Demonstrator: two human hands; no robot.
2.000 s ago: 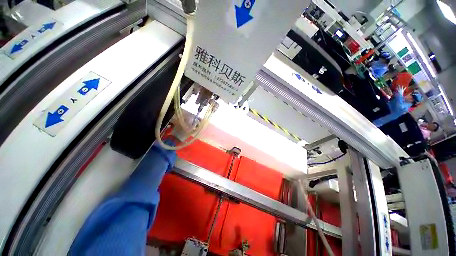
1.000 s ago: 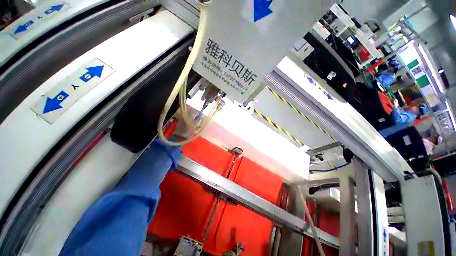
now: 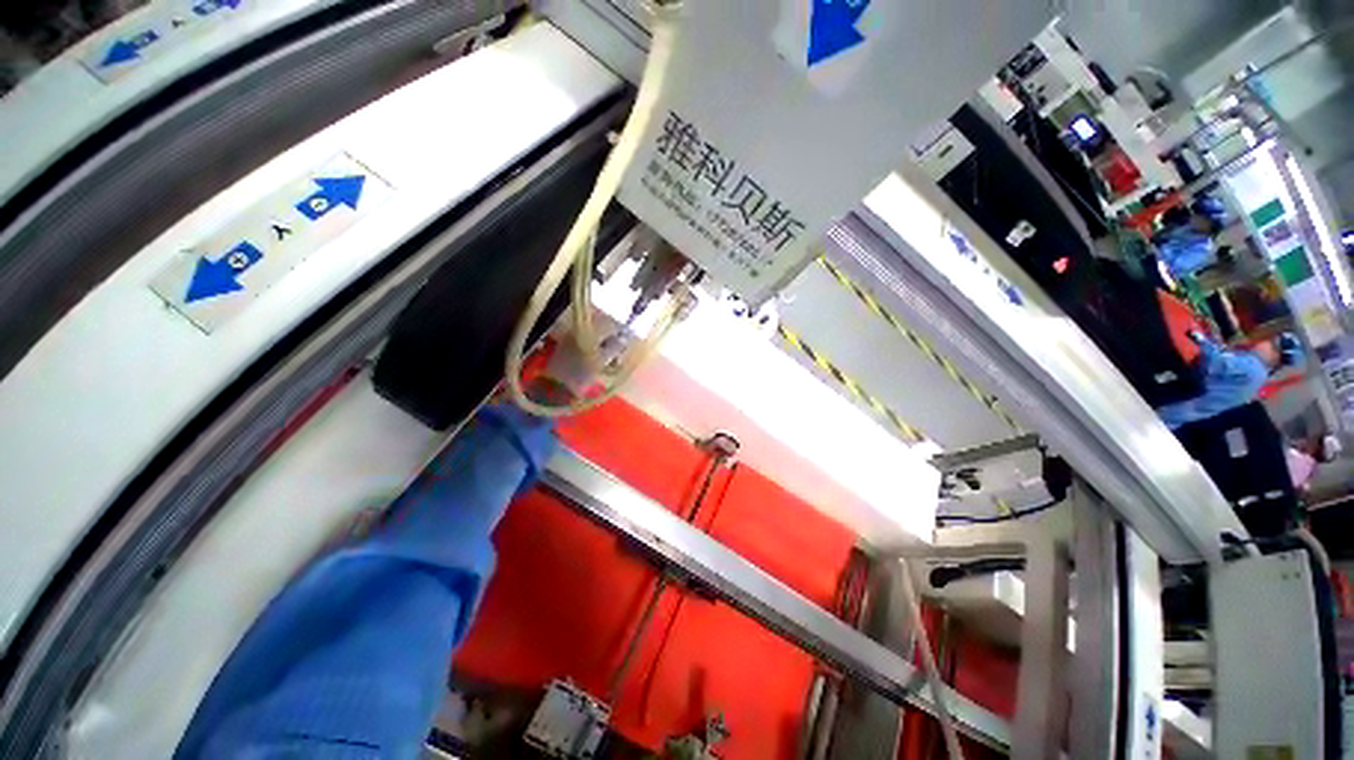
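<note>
My left arm, in a blue sleeve, reaches from the lower left into the machine. Its cuff ends beside the lower part of the cream air hose loop. My left hand beyond the cuff is hard to make out against the bright surface and hose, and what it holds cannot be told. The red base plate lies to the right of the sleeve, with the silver conveyor rail crossing above it. The white robot head hangs above, its metal tool end near the hose. My right hand is out of the picture.
A black cable chain and white linear axis flank the arm on the left. Another white gantry beam runs at the right. A small grey metal block stands at the bottom. People in blue are at the far right.
The view has shifted, so the robot head and hose appear farther right. The left sleeve stays beside the hose loop, with its cuff slightly farther right and higher in the picture.
</note>
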